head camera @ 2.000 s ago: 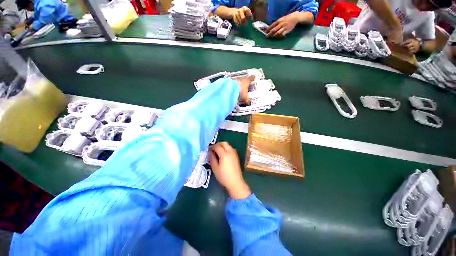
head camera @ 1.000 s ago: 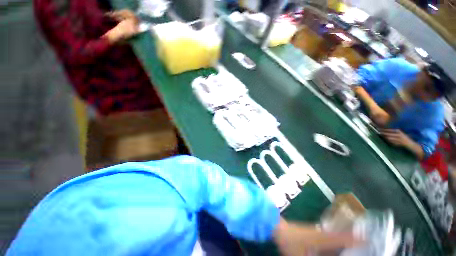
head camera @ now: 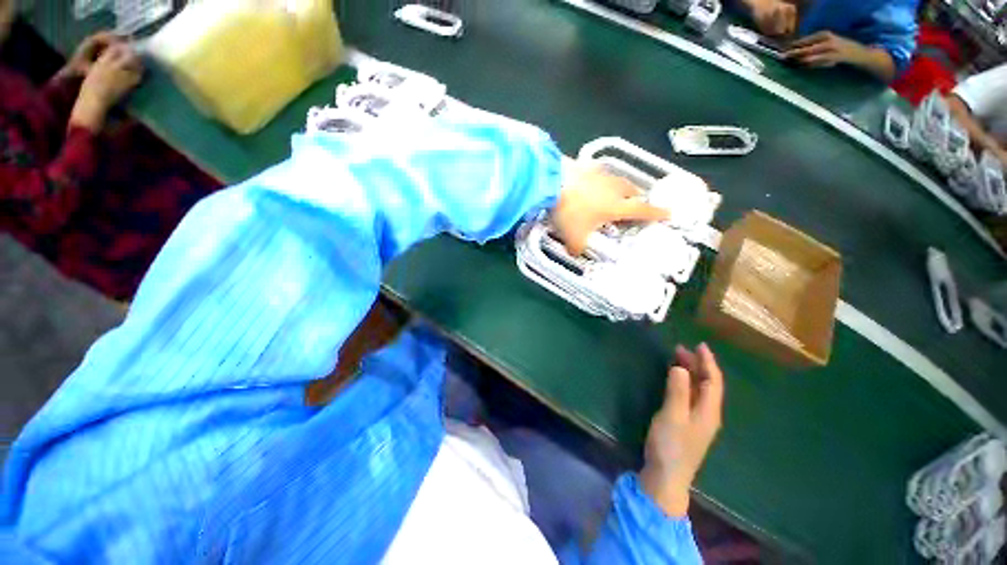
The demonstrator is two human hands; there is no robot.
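Observation:
White loop-shaped housings lie overlapping in a pile on the bench, left of the open brown box. My left hand is on top of the pile, thumb and fingers spread around the upper housings and gripping them. Their undersides and the parts under my palm are hidden. My right hand is below the box near the bench's front edge, fingers pointing up and apart, holding nothing. The box holds thin clear or pale pieces.
More housings lie behind my left sleeve. A bag with a yellow block stands at the upper left beside a person in a dark red sleeve. Single housings lie on the green bench. Housing stacks are at the lower right. People sit opposite.
The view has swung left, then partly back. My left hand has moved from the blurred housings near the box onto the pile left of it. My right hand is in view again, off the housings.

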